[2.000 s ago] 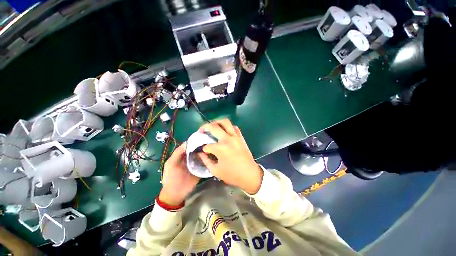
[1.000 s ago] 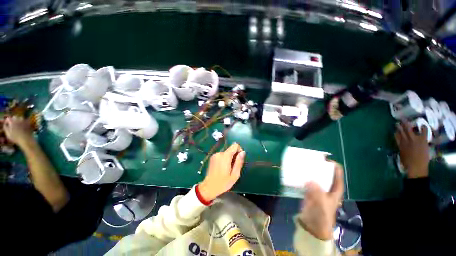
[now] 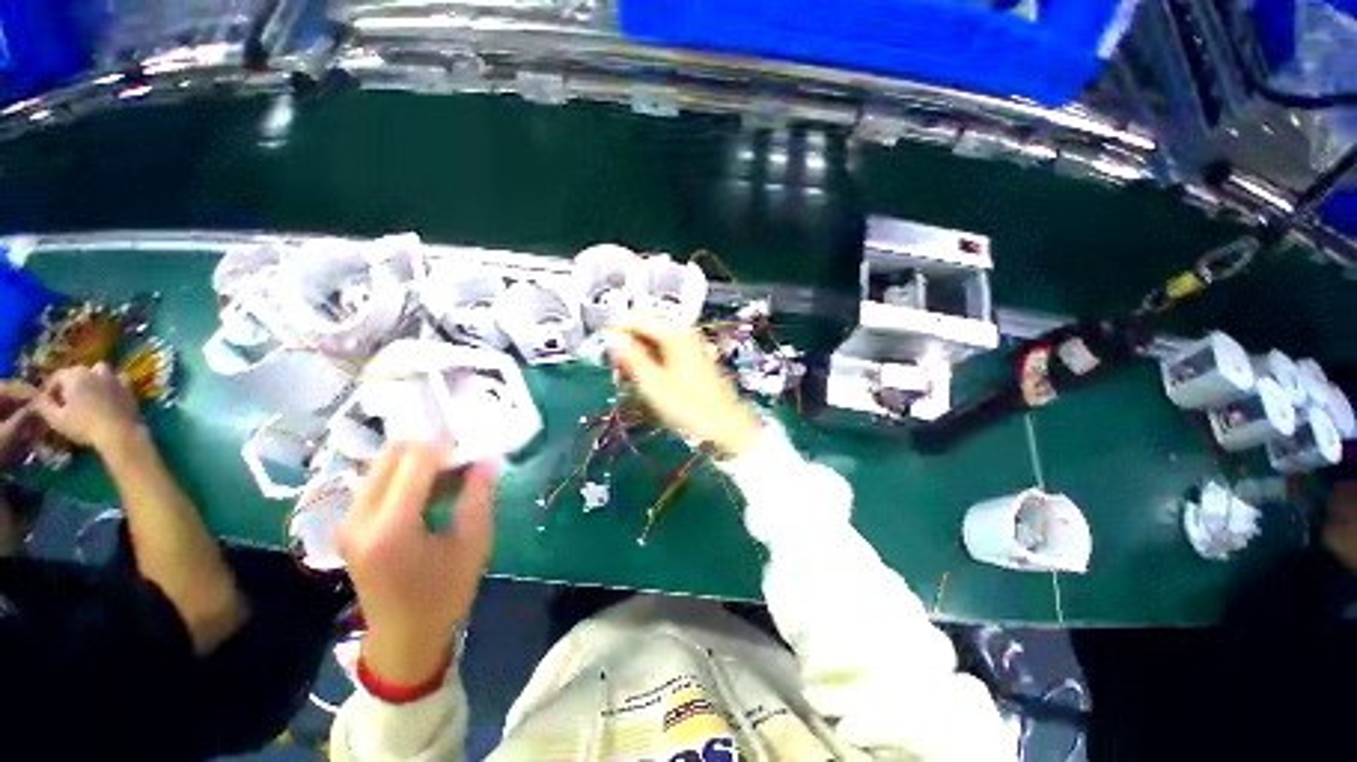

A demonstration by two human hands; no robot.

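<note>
White housing shells (image 3: pixel 350 290) lie clustered at the left and centre-left of the bench. My left hand (image 3: pixel 409 543) is at the lower edge of a frame-like shell (image 3: pixel 469 405), its thumb and fingers partly apart. Whether it grips the shell is unclear. My right hand (image 3: pixel 685 390) is bent over the left edge of the tangled motors and wires (image 3: pixel 762 357), fingertips close to the standing shells. Whether it holds something small cannot be told. One white housing (image 3: pixel 1027 532) lies on its side at the right, its inside partly showing.
A grey-white screw feeder (image 3: pixel 926 286) stands behind the bench's middle. A black electric screwdriver (image 3: pixel 1042 369) hangs slanted beside it. More white housings (image 3: pixel 1208 369) and a crumpled whitish piece (image 3: pixel 1223 521) are at far right. Another person's hands (image 3: pixel 92 405) work at far left.
The housing that my right hand held now lies on the bench at right. My right hand has moved left to the wires and shells. My left hand has moved left to the shell pile.
</note>
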